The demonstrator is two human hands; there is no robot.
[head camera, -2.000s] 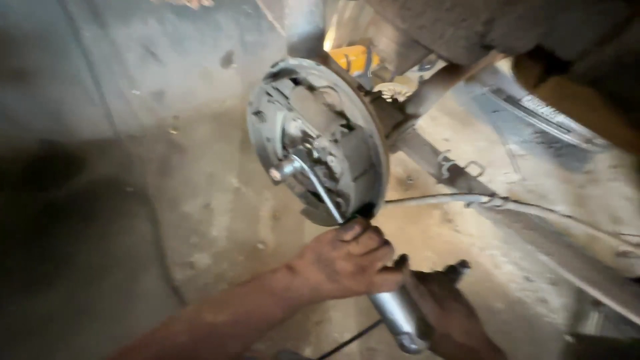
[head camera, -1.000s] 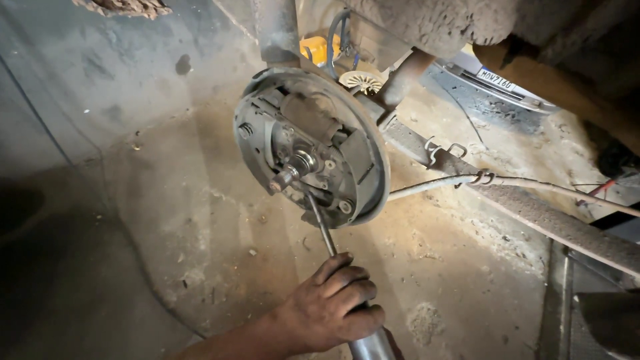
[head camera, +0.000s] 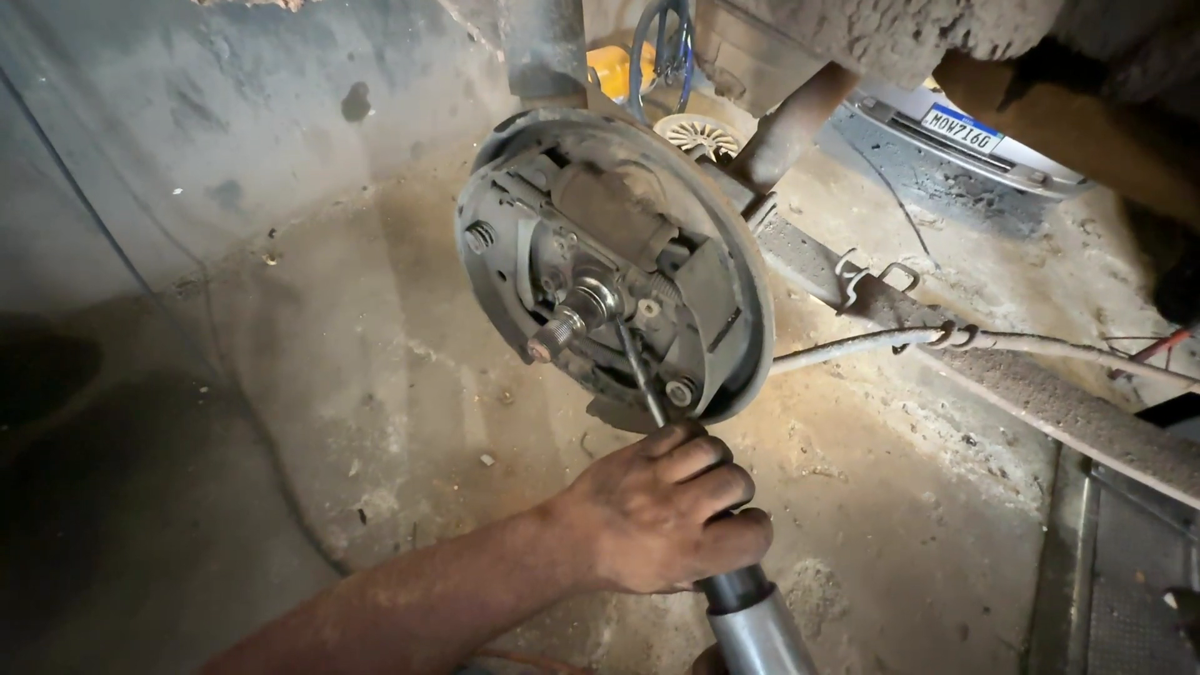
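Note:
A drum brake assembly (head camera: 614, 272), its drum off, faces me at the middle, with brake shoes, springs and a dark round backing plate. From its centre sticks out a splined metal spindle (head camera: 562, 328). My left hand (head camera: 670, 511) is wrapped around the black section of a long tool (head camera: 764, 633) with a silver tubular body. The tool's thin metal rod (head camera: 642, 375) reaches up to the brake, its tip just right of the spindle's base. Only a dark sliver, apparently of my right hand (head camera: 710, 660), shows beside the silver tube at the bottom edge; its grip is hidden.
A rusty beam (head camera: 1012, 384) runs off to the right, with a sheathed cable (head camera: 844, 349) clipped to it. Above the brake stands a strut tube (head camera: 546, 47). A yellow object (head camera: 619, 70), a slotted disc (head camera: 698, 136) and a car bumper (head camera: 966, 155) are behind.
The rod's upper end was over the front of the spindle; it is now right of the spindle's base. My right hand, plainly seen on the tool earlier, is almost out of view.

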